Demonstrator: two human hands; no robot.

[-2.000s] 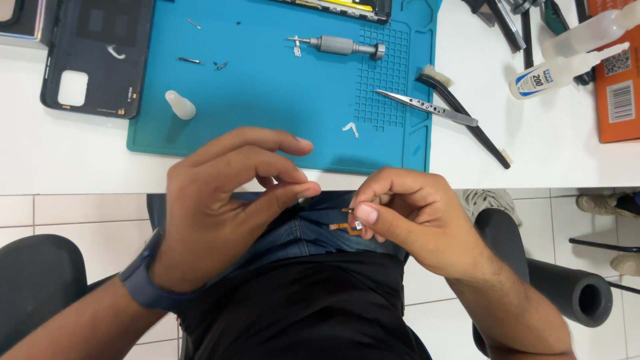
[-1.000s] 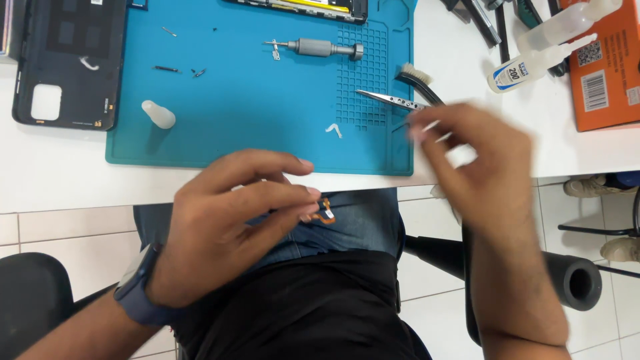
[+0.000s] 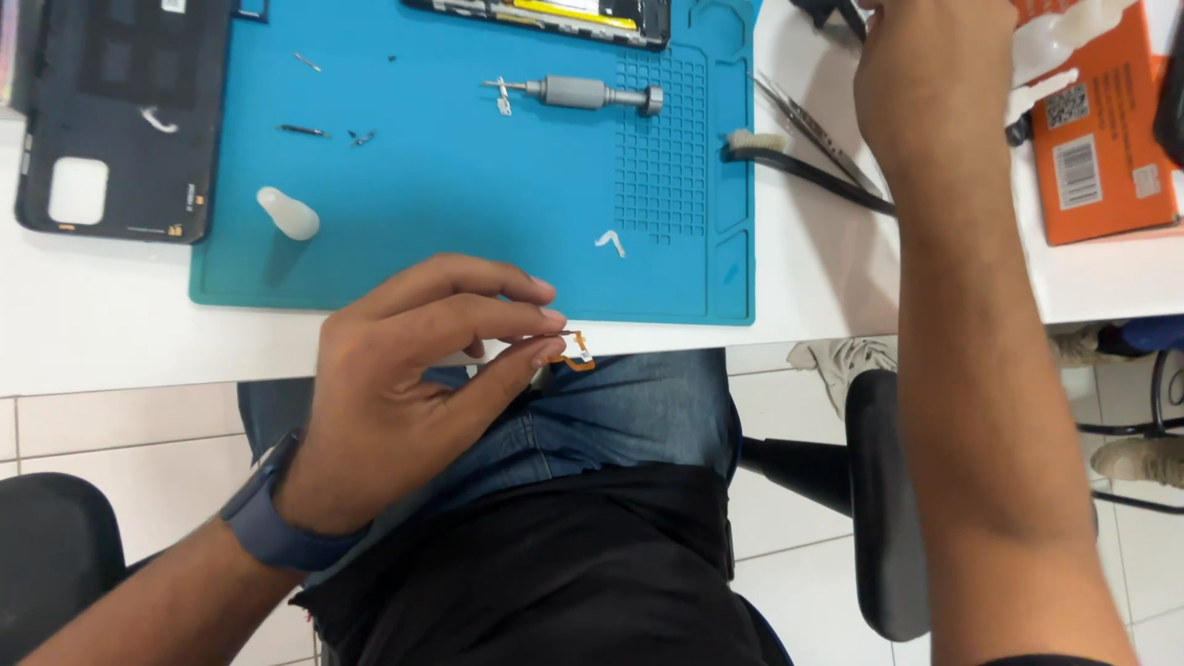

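Between thumb and fingertips, my left hand (image 3: 435,370) pinches a small orange flex cable (image 3: 580,356) just off the table's front edge. My right hand (image 3: 934,65) reaches to the back right, its fingers cut off by the top of the view near some dark tools; whether it holds anything is hidden. On the blue silicone mat (image 3: 444,222) lie a grey precision screwdriver (image 3: 573,92), a white nozzle cap (image 3: 289,215), a bent white strip (image 3: 610,242) and small dark parts (image 3: 303,131). An opened phone (image 3: 592,20) lies at the mat's back edge.
A black phone back cover (image 3: 120,120) lies at the left. Right of the mat are tweezers (image 3: 814,134) and a black-handled brush (image 3: 805,171). Translucent bottles (image 3: 1045,55) and an orange box (image 3: 1110,148) stand or lie farther right. A chair (image 3: 888,518) is below.
My right hand has left the flex cable and moved over the tools to the back right. My left hand still holds the cable. The tweezers and brush now lie at different angles.
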